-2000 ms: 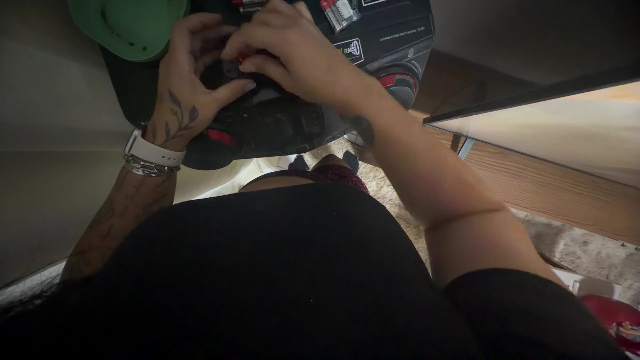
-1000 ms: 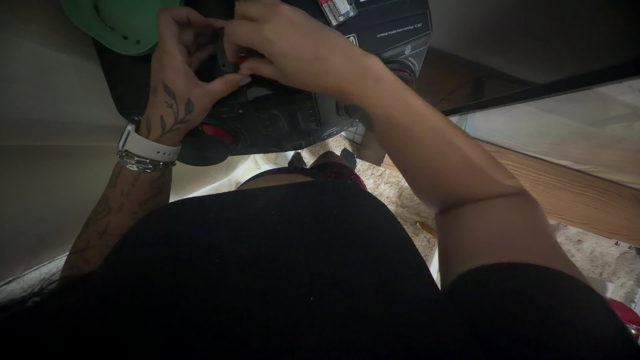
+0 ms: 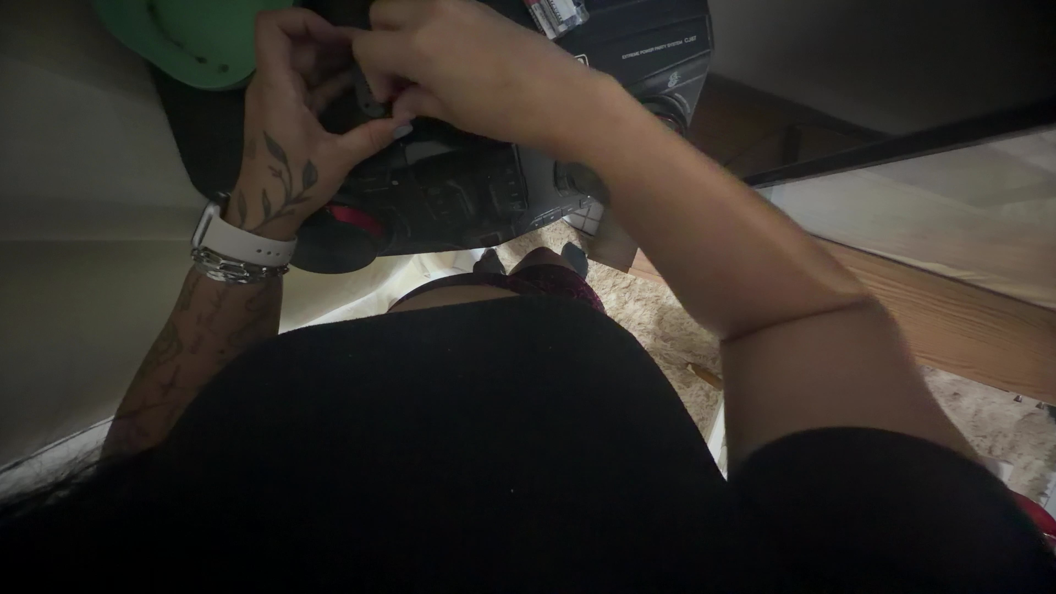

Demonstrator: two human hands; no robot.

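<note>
Both my hands meet over the top of a black party speaker [image 3: 445, 198]. My left hand [image 3: 305, 124], with a white watch band and a chain bracelet at the wrist, curls around a small dark object [image 3: 369, 97] and grips it between thumb and fingers. My right hand [image 3: 462, 70] bends over the same object, its thumb and fingertips pressed to it from the right. The object's full shape is hidden by my fingers, so its kind cannot be told.
A green plastic bowl [image 3: 198, 41] stands on the speaker at the upper left. Batteries in a clear pack [image 3: 557, 15] lie beyond my right hand. A pale wall or curtain is close on the left, with a dark-edged panel on the right. A shaggy rug [image 3: 652, 322] covers the floor below.
The view has shifted slightly, so the batteries and bowl sit nearer its top edge. My hands stay together around the small object, with small finger movements.
</note>
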